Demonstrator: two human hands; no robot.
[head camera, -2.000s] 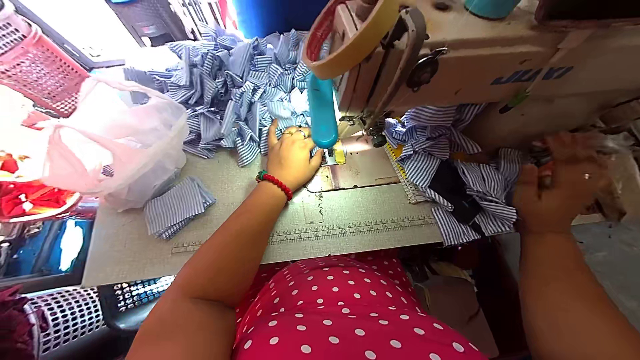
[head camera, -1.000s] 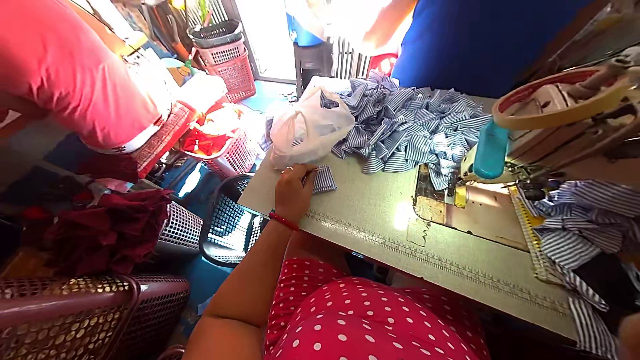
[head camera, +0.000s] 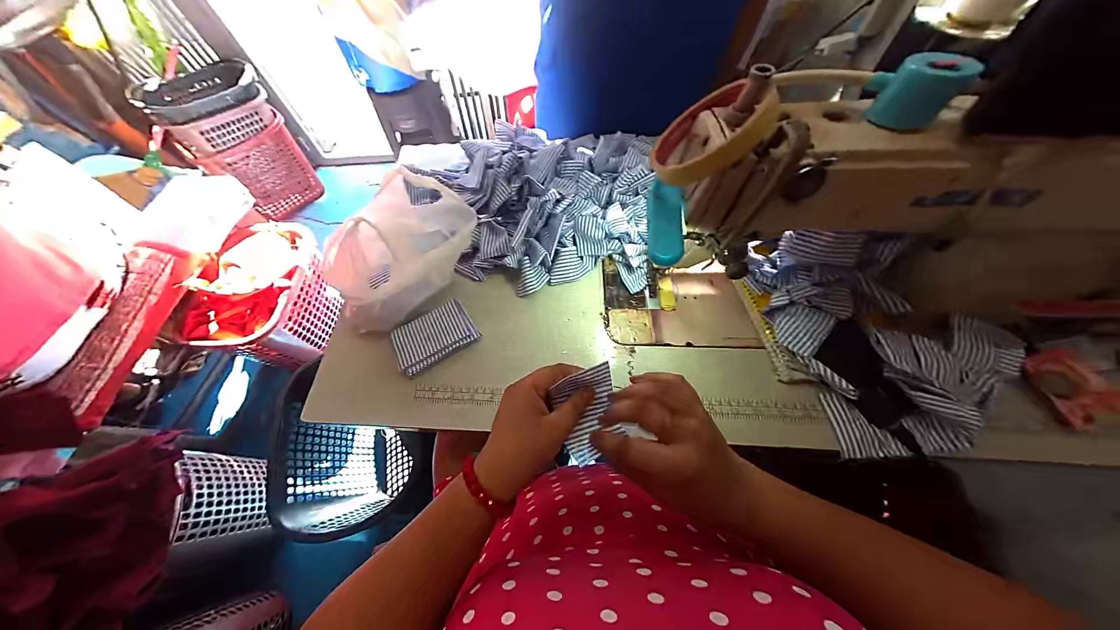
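Note:
My left hand (head camera: 535, 426), with a red beaded bracelet at its wrist, grips a blue-and-white striped fabric piece (head camera: 595, 404) between thumb and fingers at the table's front edge. Close to its right side is my right hand (head camera: 669, 437), fingers bent and slightly blurred; whether they touch the cloth cannot be told. A folded stack of striped fabric (head camera: 435, 337) lies on the table to the left, beside a white plastic bag (head camera: 398, 249). Behind, striped fabric pieces (head camera: 560, 206) form a heap. The sewing machine (head camera: 857, 175) stands at the right, its needle area above the metal plate (head camera: 700, 311).
More striped cloth with a black piece (head camera: 862, 367) lies right of the needle area. A printed ruler scale (head camera: 761, 409) runs along the table's front. Plastic baskets (head camera: 337, 464) stand on the floor at the left, one (head camera: 306, 306) holding red cloth. A person's blue clothing (head camera: 634, 70) shows behind the table.
My left hand has moved from the folded stack to the table's front edge and now holds a striped piece. My right hand has come from the right side to beside it.

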